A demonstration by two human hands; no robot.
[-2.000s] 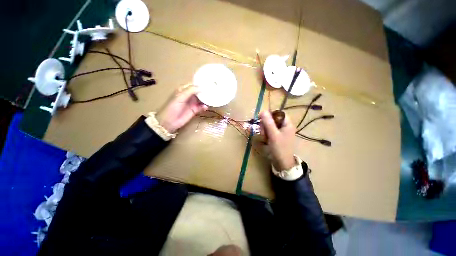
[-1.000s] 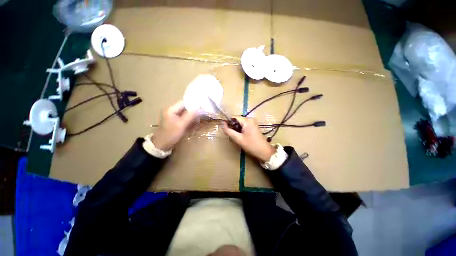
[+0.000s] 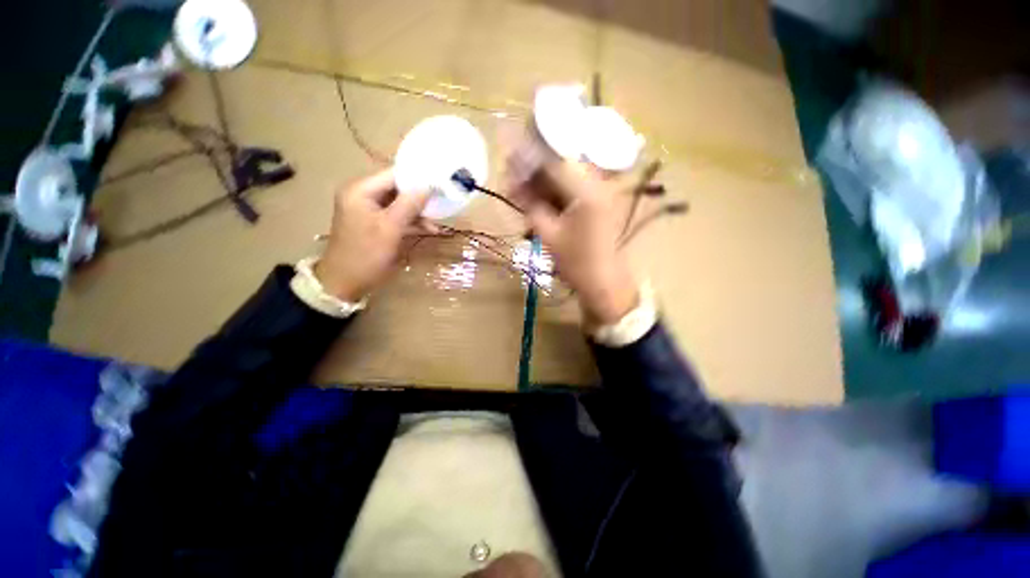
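My left hand (image 3: 367, 231) holds a round white disc (image 3: 435, 152) by its lower left edge, its face turned up. A black connector lead (image 3: 486, 192) sits at the disc's centre and runs right towards my right hand (image 3: 582, 231). My right hand is blurred, its fingers near the lead's end; I cannot tell whether they grip anything. Two white discs (image 3: 611, 138) lie just beyond it, partly overlapping. Thin red wires (image 3: 480, 235) lie on the cardboard below the held disc.
Wired white discs (image 3: 215, 32) stand at the left with black plug connectors (image 3: 258, 172). More connector leads (image 3: 655, 203) lie right of my right hand. Clear plastic bags (image 3: 904, 169) and a dark red clump (image 3: 898, 316) are at the right. A blue bin (image 3: 40, 423) with white parts is lower left.
The black lead now shows at the held disc's centre, where a thin dark shaft from my right hand pointed before. My right hand has moved up and right, near the two loose discs.
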